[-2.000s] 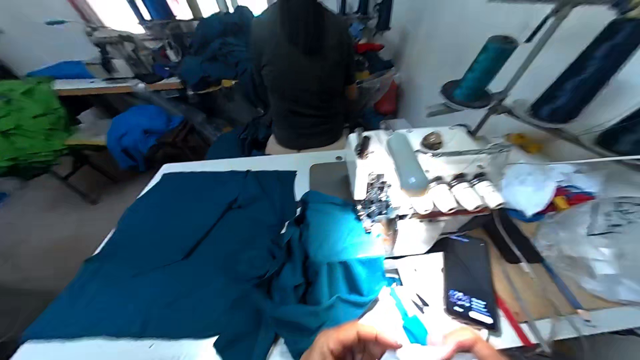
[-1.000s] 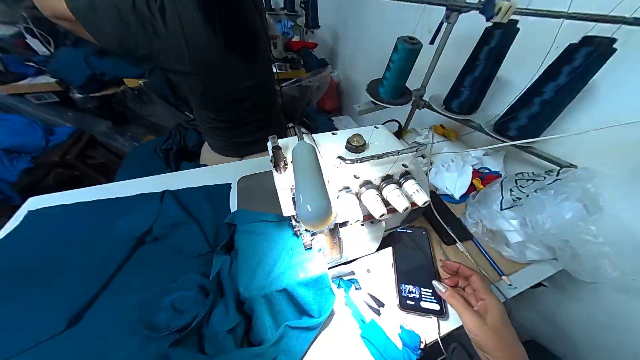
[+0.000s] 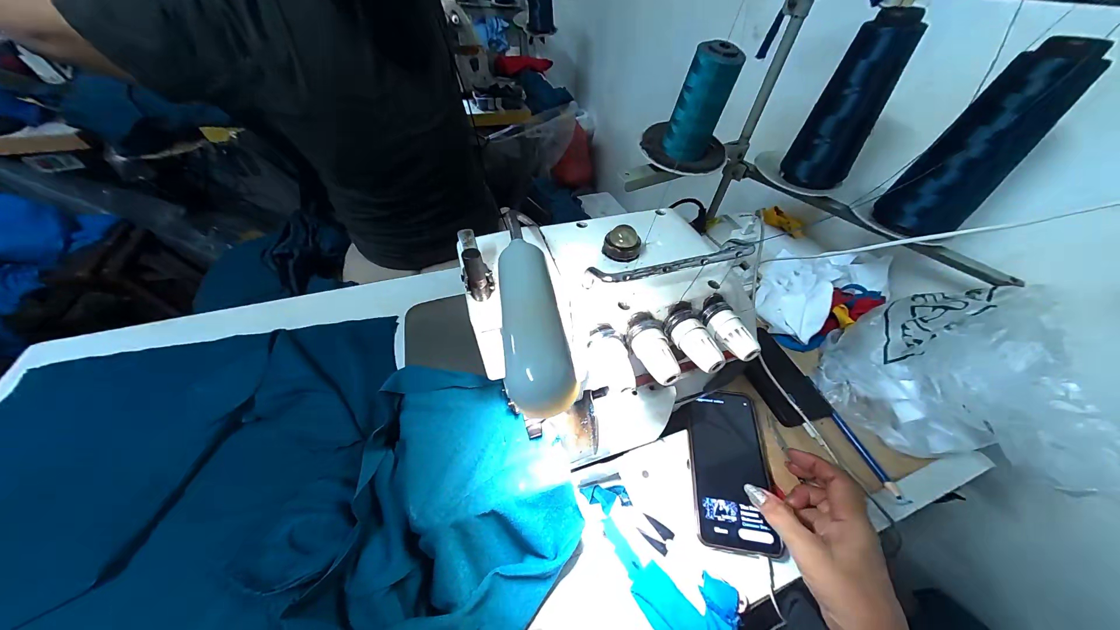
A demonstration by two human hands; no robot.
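Observation:
My right hand (image 3: pixel 827 534) is at the lower right, thumb over the edge of a smartphone (image 3: pixel 731 464) with a lit screen. Its fingertips are near a thin metal tool, partly hidden; whether they grip it is unclear. My left hand is out of view. Left of the phone stands a white overlock sewing machine (image 3: pixel 612 254) with a grey lamp (image 3: pixel 534 332) shining on its needle area. Teal fabric (image 3: pixel 472 490) lies at the machine, beside a larger spread of dark teal fabric (image 3: pixel 175 455). Teal fabric scraps (image 3: pixel 656 586) lie below the phone's left side.
Thread cones (image 3: pixel 704 101) stand on a rack behind the machine. A clear plastic bag (image 3: pixel 945 376), a blue pencil (image 3: pixel 862 451) and white cloth scraps (image 3: pixel 796 293) are at the right. A person in dark clothing (image 3: pixel 376 131) stands beyond the table.
Two seconds ago both hands were at the bottom edge; the left has gone from view and the right has moved to the phone's right side. The view has shifted nearer the machine.

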